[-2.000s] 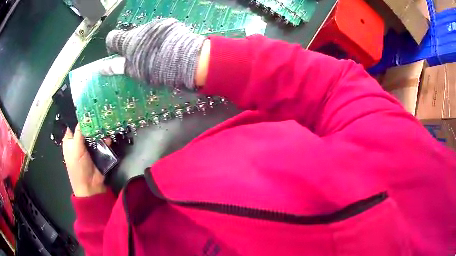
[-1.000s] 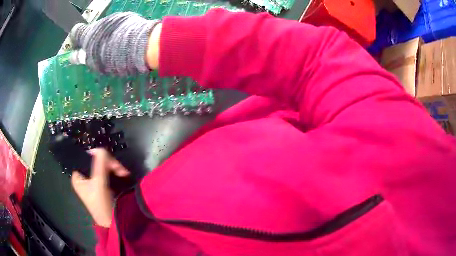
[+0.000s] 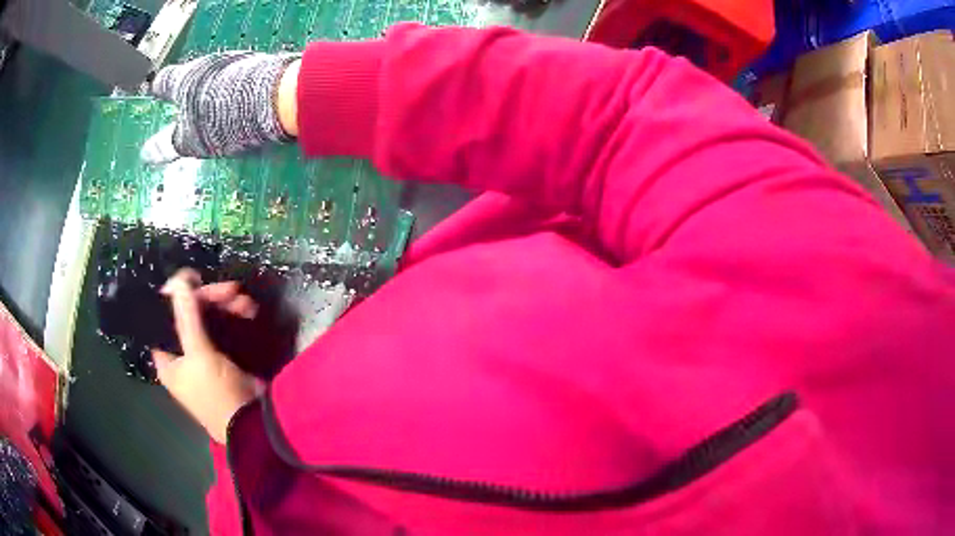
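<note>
My right hand (image 3: 215, 110), in a grey striped knitted glove with pale fingertips, grips the left part of a wide green board panel (image 3: 251, 188). Small metallic components line the panel's lower side. My left hand (image 3: 204, 361) is bare and slightly blurred, below the panel. Its fingers are spread over a dark pile of small black parts (image 3: 131, 304). Black parts lie around and under the fingers. Whether one is held between them cannot be told. The panel's lower edge overlaps the pile.
More green boards (image 3: 304, 21) lie beyond the glove. A pale rail (image 3: 68, 283) runs along the left, with a red surface (image 3: 26, 377) beside it. Long black strips (image 3: 100, 482) lie lower left. A red bin (image 3: 696, 31), cardboard boxes (image 3: 827, 99) and blue material are at upper right.
The gloved hand and the panel have shifted left and the panel lies more level. My left hand has gone from holding a shiny black part to spread fingers over the black pile.
</note>
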